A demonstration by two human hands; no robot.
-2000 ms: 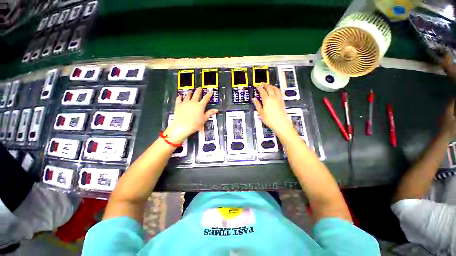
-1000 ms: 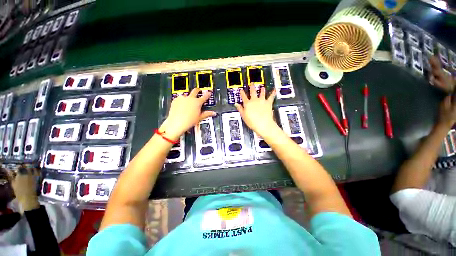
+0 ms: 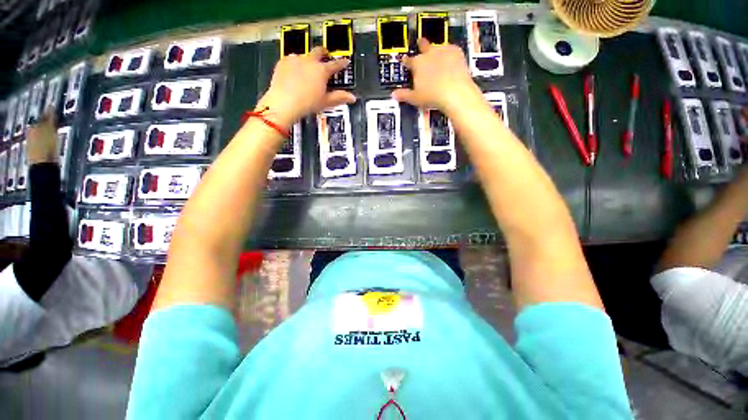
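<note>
A clear blister tray (image 3: 377, 182) holds two rows of phones. In the far row, four keypad phones (image 3: 393, 41) lie face up with yellow borders and black screens; a fifth lies back up (image 3: 485, 43). Near-row phones (image 3: 384, 138) lie back up, some partly under my arms. My left hand (image 3: 305, 82) lies over the keypad of the leftmost phone, its fingers at the second phone's keypad. My right hand (image 3: 439, 75) covers the fourth phone's keypad, with fingers at the third phone's keypad. Both hands hold nothing; fingertip contact is hard to tell.
Left are trays of white phone backs with red patches (image 3: 178, 139) and more phone trays. Right are a fan (image 3: 564, 49), several slim red sticks (image 3: 569, 123) and another phone tray (image 3: 700, 135). A person's dark sleeve (image 3: 47, 217) is left, another's forearm (image 3: 712, 217) right.
The view has tilted down, so the bench sits higher in the picture. My right hand has shifted slightly over the fourth phone. The person on the left now reaches to the trays.
</note>
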